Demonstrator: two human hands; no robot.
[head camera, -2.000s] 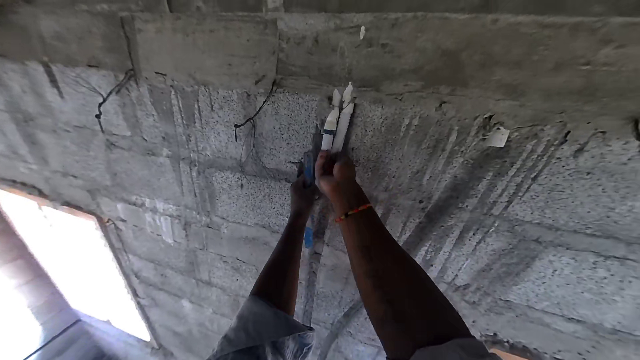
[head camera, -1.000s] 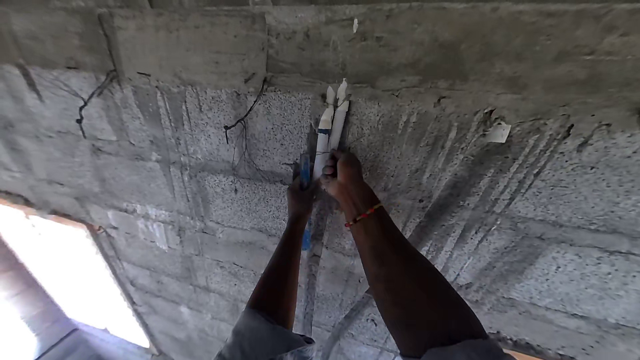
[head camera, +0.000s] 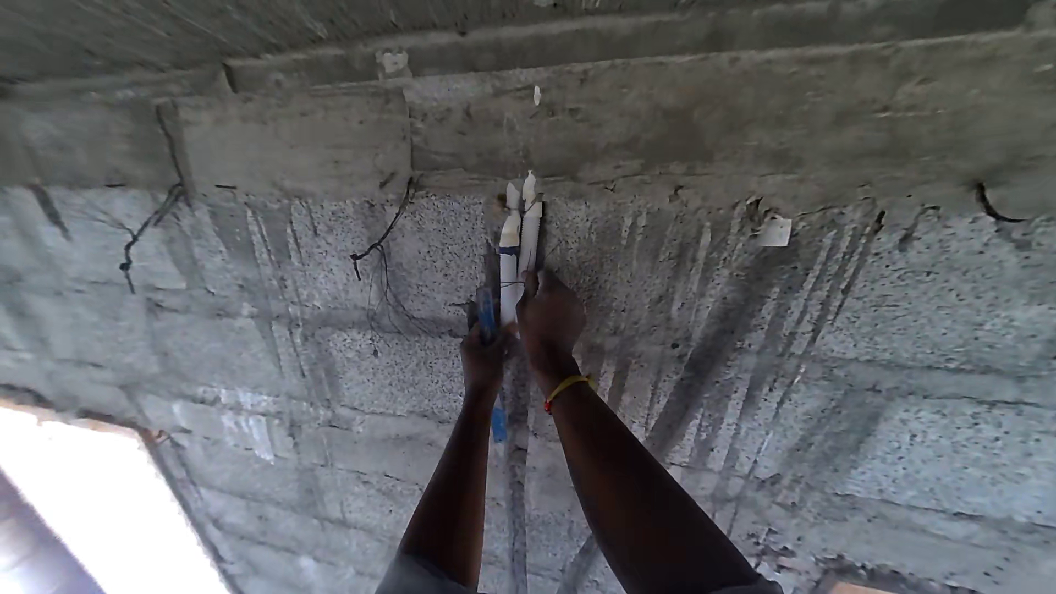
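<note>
Two white plastic conduit pipes (head camera: 509, 276) run side by side up the block wall to the concrete beam, one with a dark band near its top. My left hand (head camera: 483, 359) is closed on a blue-handled tool (head camera: 487, 313), its kind unclear, just left of the pipes; a blue end shows below the hand. My right hand (head camera: 551, 318) is at the right pipe, with its fingers bent by a thin dark wire (head camera: 513, 283) that crosses the pipes. Whether the fingers pinch the wire is too small to tell. Below the hands, a dark groove (head camera: 517, 462) runs down the wall.
A concrete beam (head camera: 660, 124) crosses above the block wall (head camera: 396, 371). Bent wires (head camera: 384, 239) stick out at left, and another (head camera: 990, 206) at far right. A pale tag (head camera: 775, 232) sits right of the pipes. A bright window opening (head camera: 82, 495) is at lower left.
The view has tilted up, so more of the beam and the ceiling shows. Both hands remain at the pipes, and the right hand's grip has shifted slightly.
</note>
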